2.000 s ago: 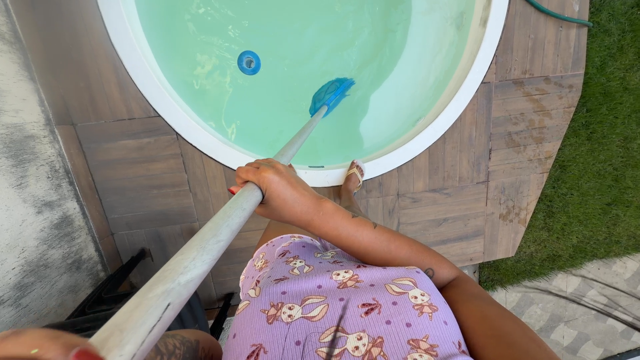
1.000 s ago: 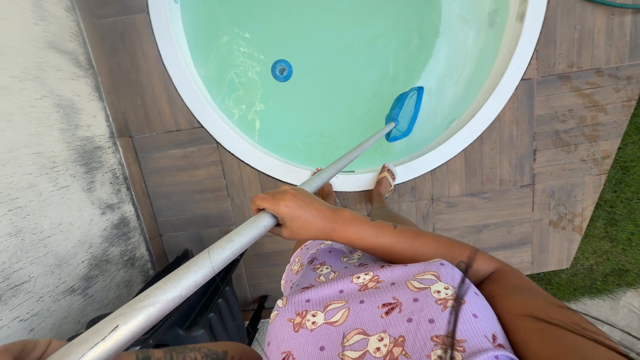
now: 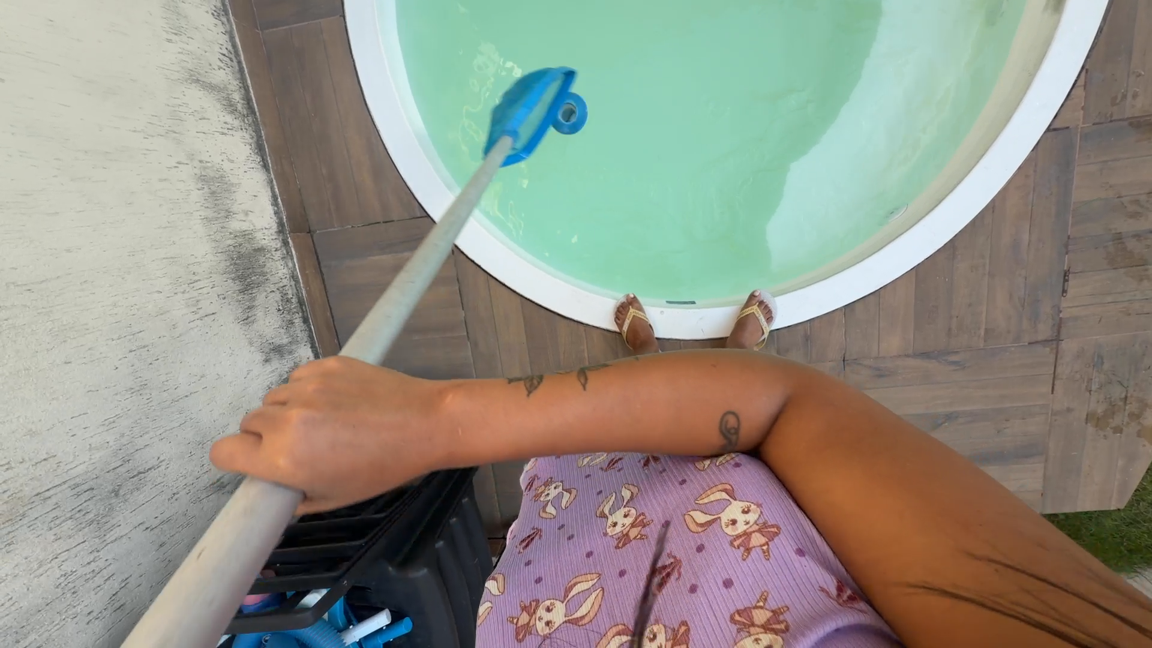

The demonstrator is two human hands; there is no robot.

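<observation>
My right hand point(image 3: 337, 432) grips a long pale pole point(image 3: 423, 256), my forearm reaching across my body from the right. At the pole's far end is a blue skimmer net point(image 3: 531, 112), tilted, over the left part of a round pool point(image 3: 666, 162) of green water. Just right of the net shows a round blue fitting point(image 3: 570, 113), partly overlapped by its frame. Whether the net touches the water I cannot tell. The near end of the pole runs out of view at the lower left, and my left hand is not visible.
My feet in sandals stand at the pool's white rim point(image 3: 846, 310). Wood-look decking point(image 3: 954, 387) surrounds it. A stained pale wall point(image 3: 135, 270) runs along the left. A black plastic crate point(image 3: 441, 558) holding blue hoses point(image 3: 319, 634) stands at the lower left, beneath the pole.
The net has swung left across the pool to beside the round blue fitting. My right hand has moved left with the pole. My left hand, at the lower left before, has left the view.
</observation>
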